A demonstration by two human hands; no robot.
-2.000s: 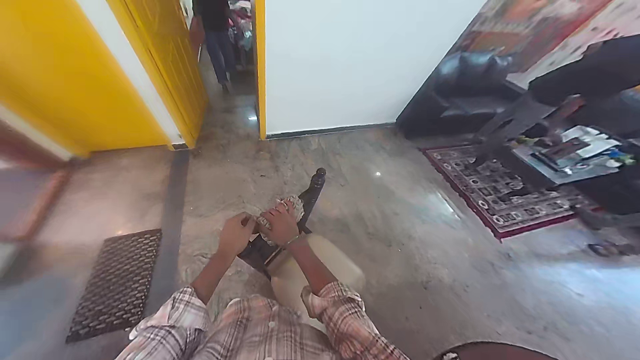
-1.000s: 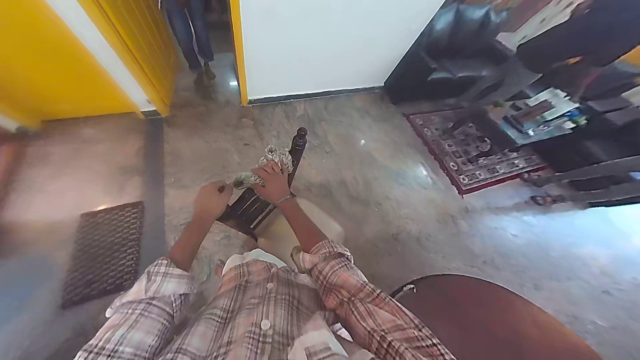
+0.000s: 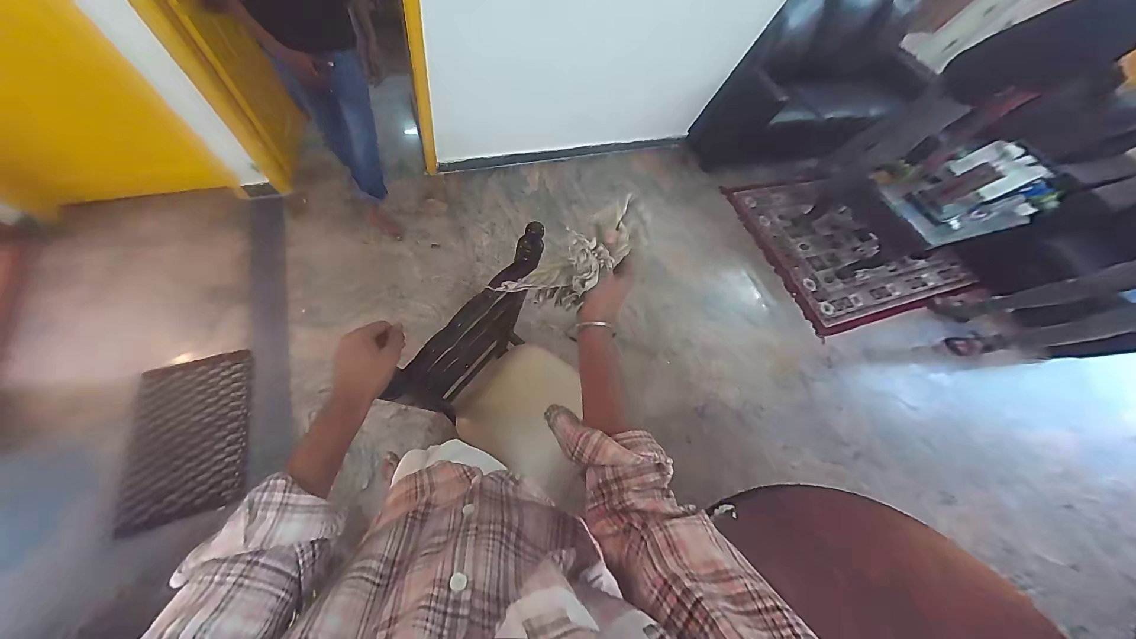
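My right hand (image 3: 608,288) is closed around a bunched, pale stringy cloth (image 3: 586,262), whose loose strands hang to the left. Left of it, my left hand (image 3: 368,355) has its fingers curled beside the dark slatted wooden chair back (image 3: 466,342); whether it holds anything cannot be told. The chair's dark turned post (image 3: 530,244) rises just left of the cloth. A cream-coloured chair seat (image 3: 524,399) lies between my forearms, close to my body.
A round brown table (image 3: 870,568) stands at lower right, a dark mat (image 3: 191,439) at left. A person in jeans (image 3: 351,124) is by the yellow doorway. Patterned rug (image 3: 834,257), low table with papers (image 3: 976,200) and black sofa (image 3: 825,89) are at upper right.
My hands, close together at the chair back before, are now apart. The cloth has moved right with my right hand. The person at the doorway has come nearer.
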